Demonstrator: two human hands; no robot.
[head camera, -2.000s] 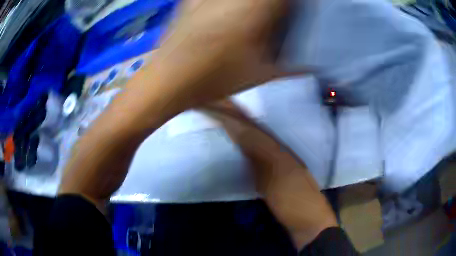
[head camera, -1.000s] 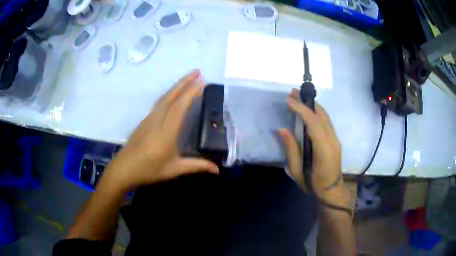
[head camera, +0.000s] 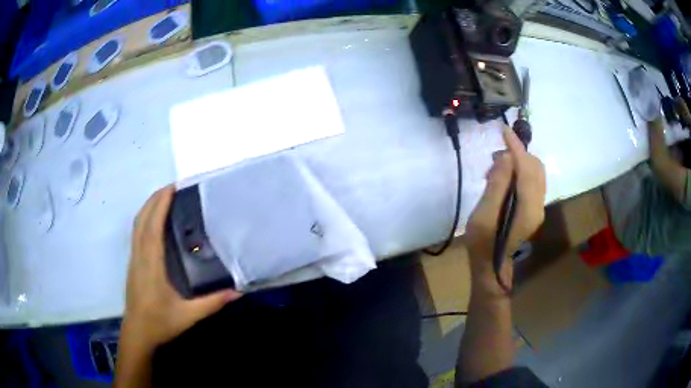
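Observation:
A black box-shaped housing (head camera: 194, 241) lies at the bench's front edge, partly inside a translucent white plastic bag (head camera: 261, 216) with a small triangular mark. My left hand (head camera: 155, 265) grips the housing's left end, thumb along the near side and fingers behind it. My right hand (head camera: 504, 201) is off to the right, beside the soldering station, and holds a black soldering iron (head camera: 521, 132) with its tip pointing up. The iron is clear of the housing.
The soldering station (head camera: 466, 68) with a red light and cord stands at back centre-right. A white paper sheet (head camera: 254, 117) lies behind the bag. Several oval panels (head camera: 101, 123) lie at left. Another person's arm (head camera: 665, 161) shows at far right. A cardboard carton (head camera: 545, 265) is below the bench.
The view has swung right. My right hand has moved the iron away from the bag to beside the station. My left hand has closed around the housing's end.

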